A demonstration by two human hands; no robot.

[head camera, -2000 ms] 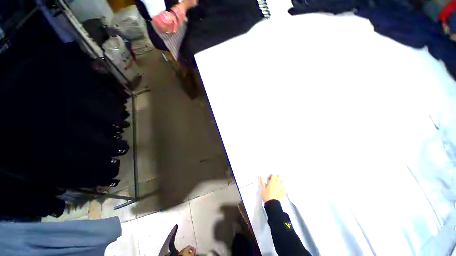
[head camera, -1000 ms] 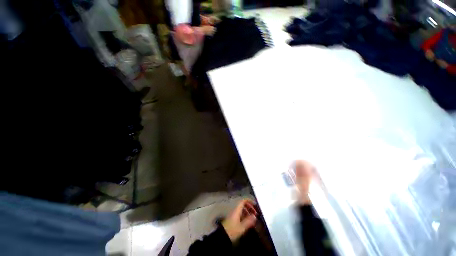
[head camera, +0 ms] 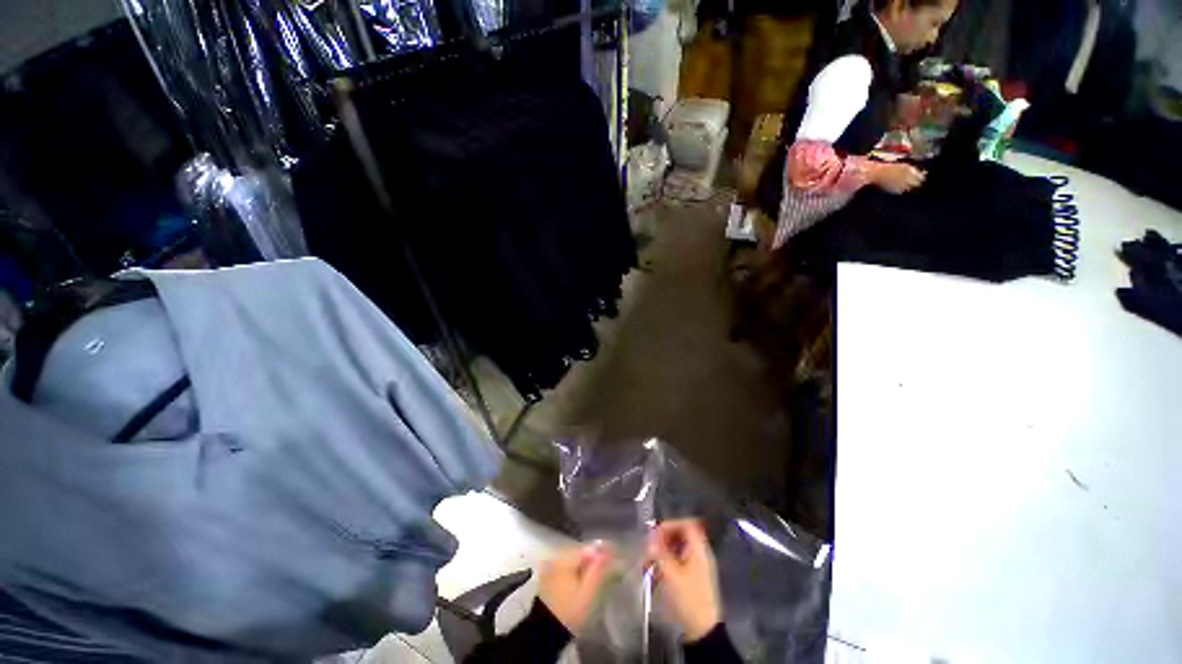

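My left hand (head camera: 570, 586) and my right hand (head camera: 687, 573) are close together at the bottom centre. Both pinch a clear poly garment bag (head camera: 706, 512), which hangs limp with bright glints between and around them. A light blue-grey garment (head camera: 292, 376) hangs at the left on a black hanger (head camera: 78, 311), its collar open and a dark bar inside the neck. It is uncovered and matt. The lower part of the bag is cut off by the frame edge.
The white table (head camera: 998, 428) fills the right side. Dark garments (head camera: 480, 208) hang on a rack beyond the blue-grey one, with bagged dark garments (head camera: 246, 52) above. A person (head camera: 843, 117) stands at the table's far side, hands on a dark garment pile (head camera: 946, 227).
The view has swung left, bringing the blue-grey garment into fuller view. My right hand has left the table, and both hands now hold the clear bag away from the tabletop.
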